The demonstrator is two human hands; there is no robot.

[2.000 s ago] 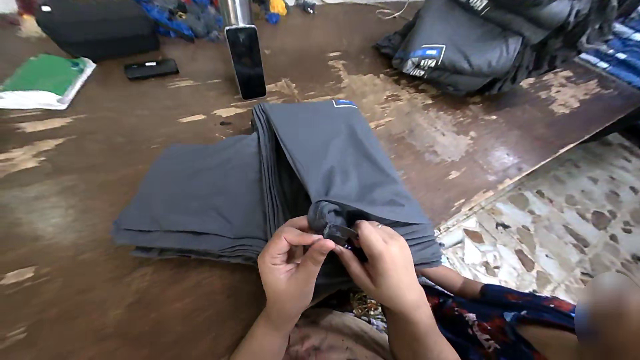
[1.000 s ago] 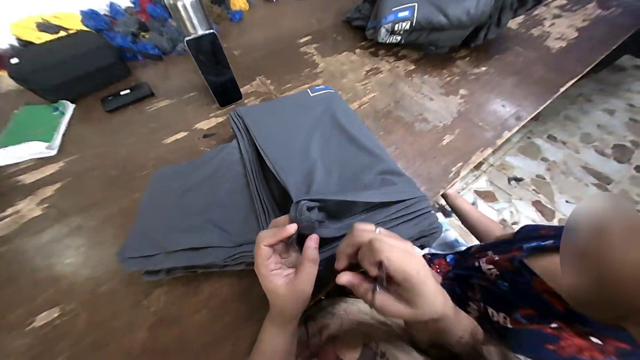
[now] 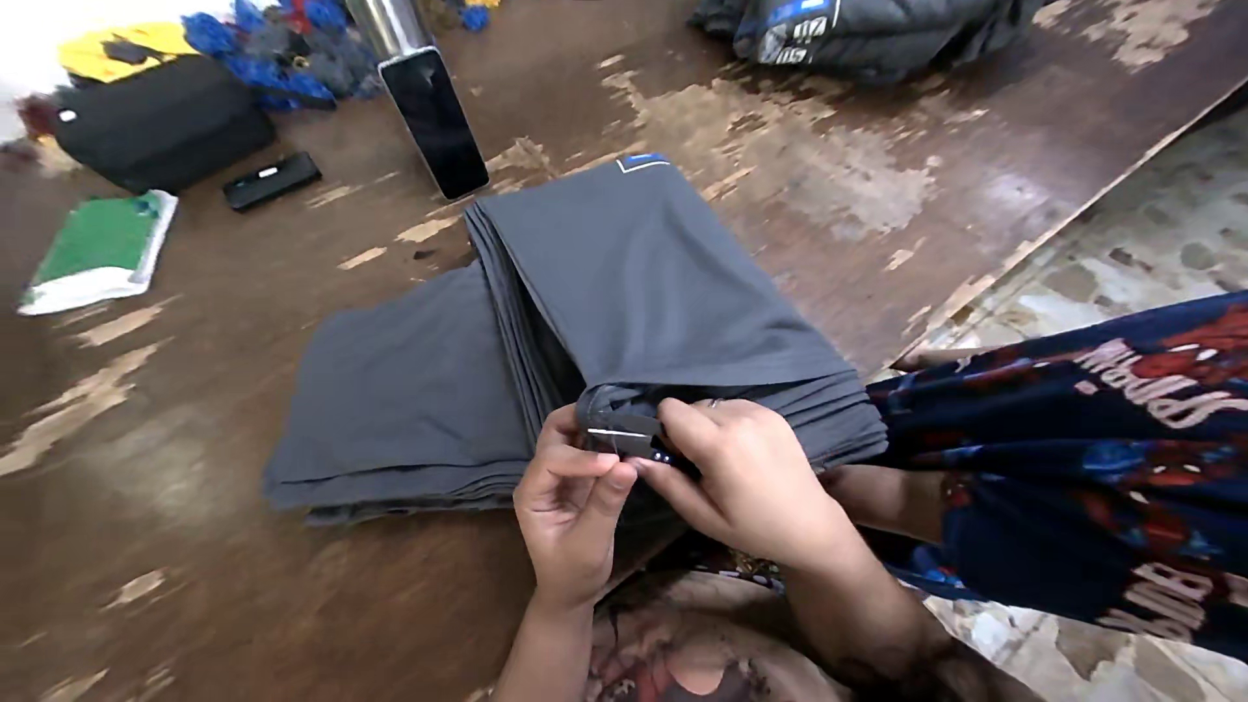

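Dark grey folded garments (image 3: 634, 273) lie stacked on a worn wooden table, some to the left and some on top at the right, with a blue-and-white label at the top piece's far corner. My left hand (image 3: 575, 497) pinches at the near edge of the top garment, where its cloth is bunched. Close beside it, my right hand (image 3: 731, 468) grips a small dark tool (image 3: 634, 439), perhaps a thread snipper, whose thin bright edge lies against the bunched cloth. A fine thread seems to run down to my left fingertips. The tool's handle is mostly hidden by my right fingers.
A smartphone (image 3: 434, 122) leans on a metal bottle (image 3: 385, 24) behind the stack. A black case (image 3: 166, 122), a small black object (image 3: 272, 181) and a green-and-white packet (image 3: 102, 244) lie left. More dark garments (image 3: 877, 34) are at the back. A person in patterned clothing (image 3: 1102, 458) is close on the right.
My right hand has come back left to the bunched cloth, beside my left hand; one second ago it was apart from it. The other person's patterned clothing now reaches farther across the right side.
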